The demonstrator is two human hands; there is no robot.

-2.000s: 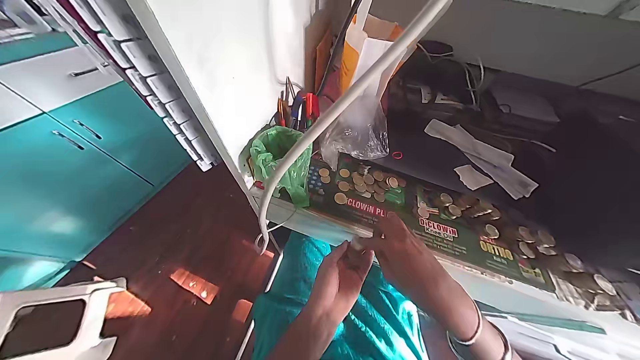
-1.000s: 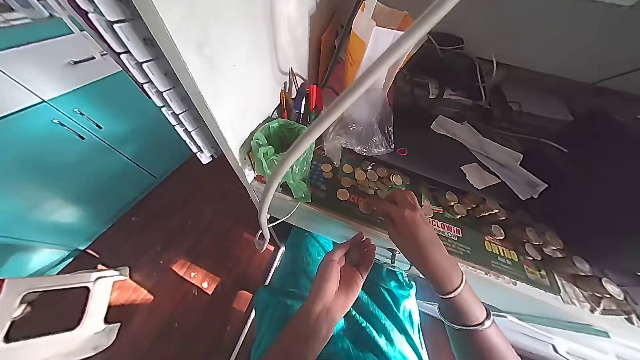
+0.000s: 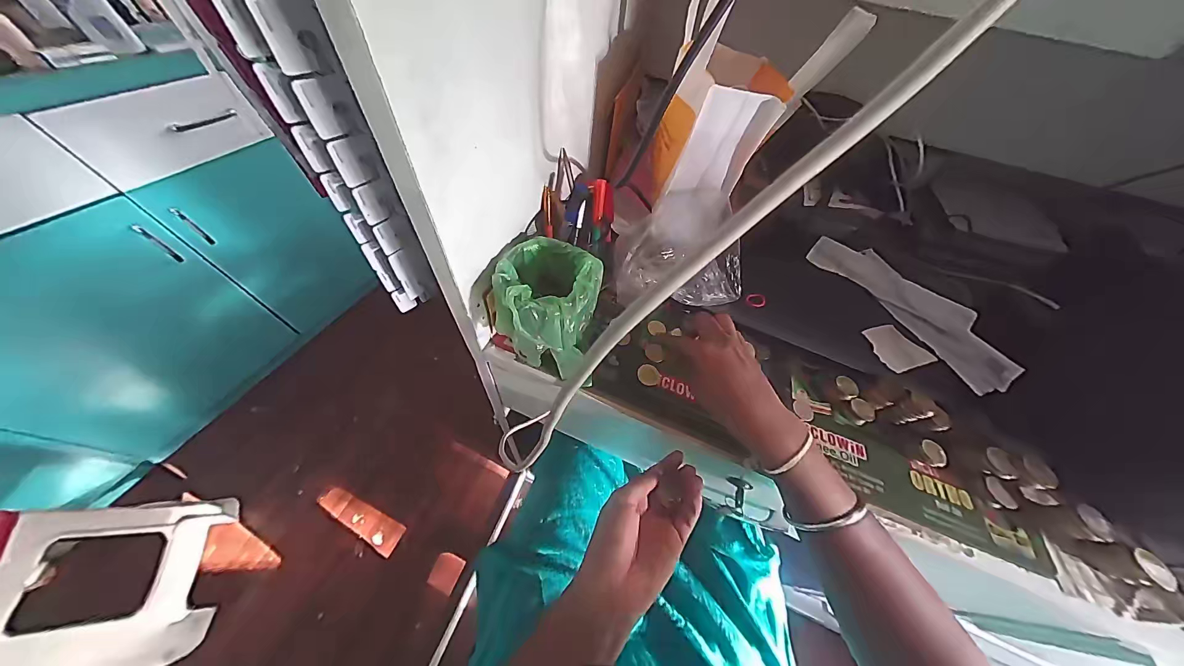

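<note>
Many coins (image 3: 933, 452) lie in groups along a printed dark green mat (image 3: 865, 479) at the counter's front. My right hand (image 3: 726, 370), with bangles at the wrist, reaches over the coins at the mat's left part; its fingertips are among them, and whether they grip one is hidden. My left hand (image 3: 652, 518) is held palm up with curled fingers above my teal-clothed lap, just in front of the counter edge; something small and round, seemingly a coin, rests at its fingers. A container lined with a green plastic bag (image 3: 550, 301) stands left of the coins.
Pens (image 3: 592, 208) and a clear plastic bag (image 3: 689, 259) stand behind the coins. Paper strips (image 3: 925, 310) and a red rubber band (image 3: 756, 301) lie on the dark surface. A pale cable (image 3: 740, 222) crosses the view diagonally. A drawer lock with a key (image 3: 738, 492) is below the counter edge.
My hands were together at the counter edge two seconds ago. Since then my right hand has moved away onto the coins, reaching farther back now. My left hand has stayed low near the lap.
</note>
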